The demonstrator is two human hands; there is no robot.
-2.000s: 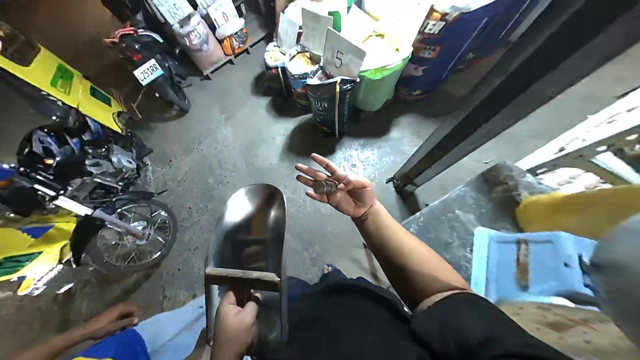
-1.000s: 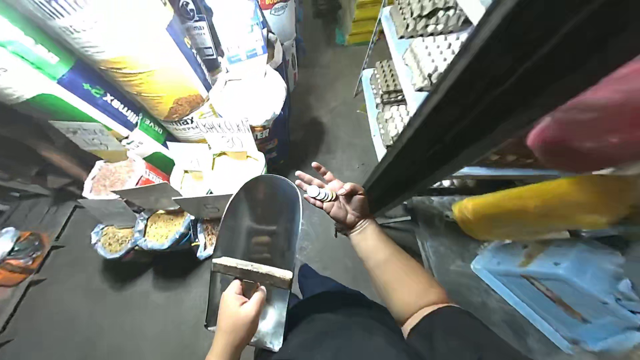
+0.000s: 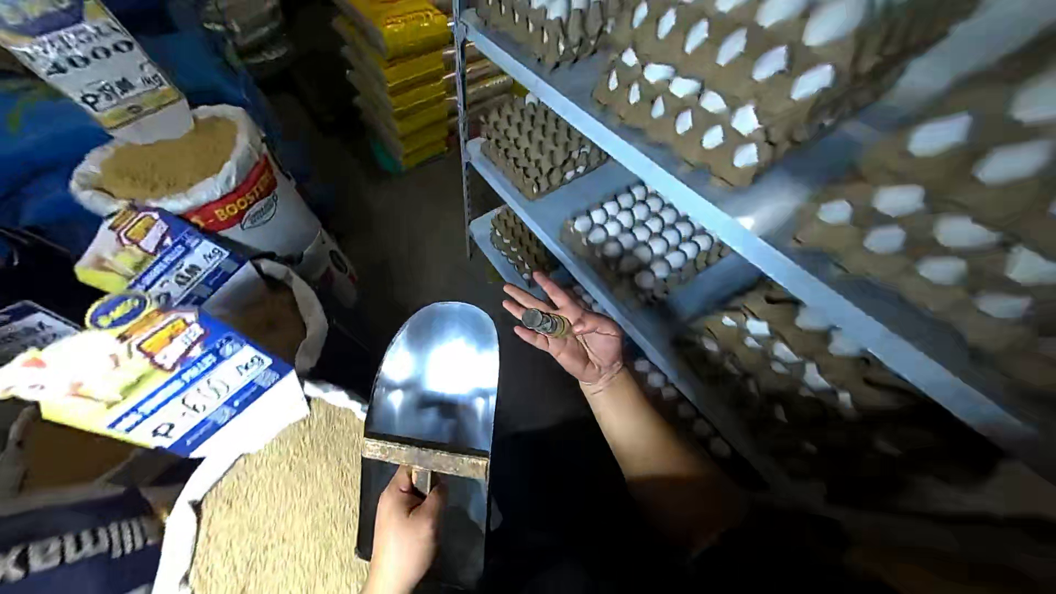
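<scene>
My left hand (image 3: 406, 528) grips the handle of a shiny metal feed scoop (image 3: 450, 355), whose rounded end points away from me; no feed shows in it. A wooden crossbar spans the scoop just above my fingers. To the right, my right hand (image 3: 577, 334) is palm up with its fingers spread, and several coins (image 3: 546, 322) rest in a row along the fingers. An open sack of pale grain (image 3: 280, 503) stands left of the scoop.
Metal shelves (image 3: 709, 214) with trays of white eggs (image 3: 648, 227) rise close on the right. More open feed sacks (image 3: 177, 165) with price signs (image 3: 177, 379) crowd the left. Yellow packs (image 3: 400, 78) are stacked at the far end of the aisle.
The view has turned a lot, from the motorcycles and shop floor to the egg shelves. The scoop stays in my left hand and the coins stay on my right.
</scene>
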